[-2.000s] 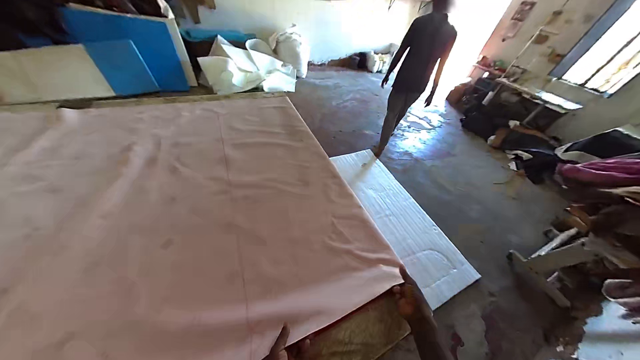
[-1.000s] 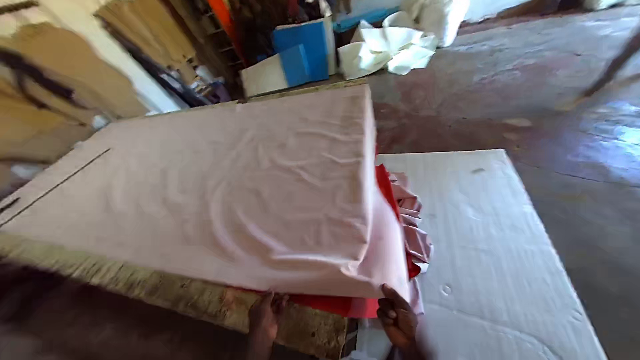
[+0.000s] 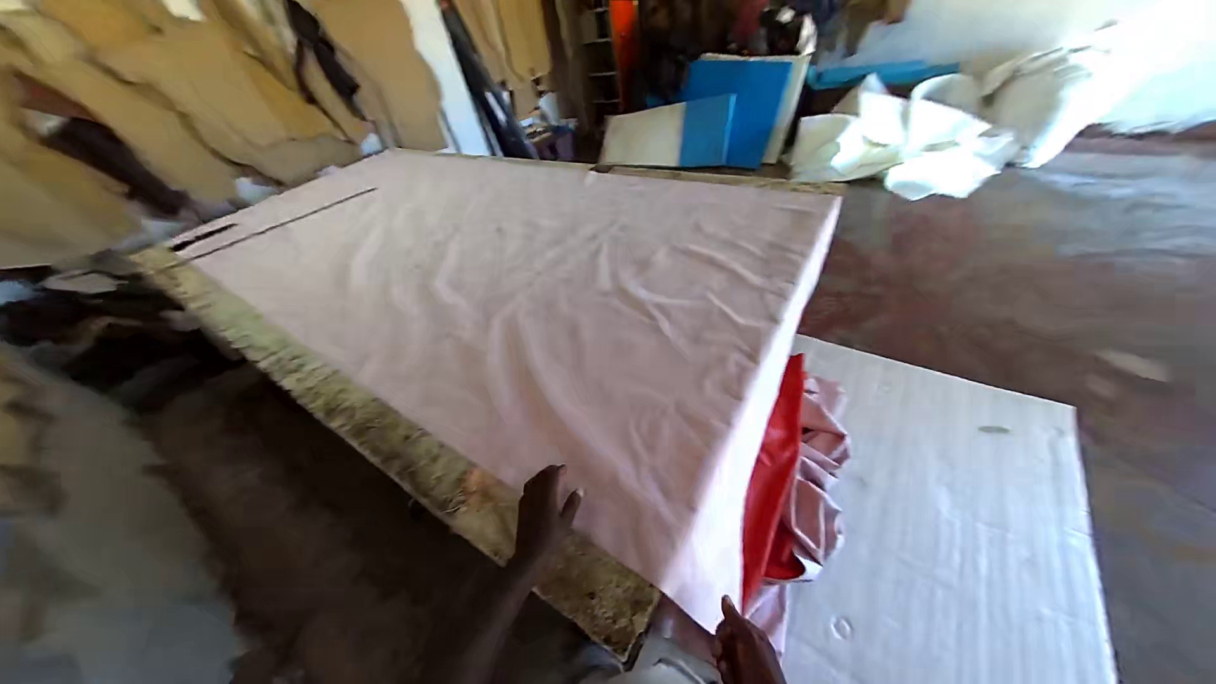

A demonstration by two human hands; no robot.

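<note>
Pale pink fabric lies with soft wrinkles over a worn wooden table and hangs over its right end. My left hand is at the table's near edge, thumb and fingers apart, over the fabric's border. My right hand is beside the hanging corner of the pink fabric; whether its fingers pinch the cloth cannot be told. Red fabric and bunched pink fabric show below the overhang. A long dark ruler-like strip rests on the fabric's far left part.
A large white board lies low at the right of the table. Blue and white panels lean behind the table, beside crumpled white sheets. Brown patterns hang on the left wall.
The view has swung left from two seconds ago. The pink cloth's right end now hangs over the table end. My left hand has its fingers spread. The walking person is out of view.
</note>
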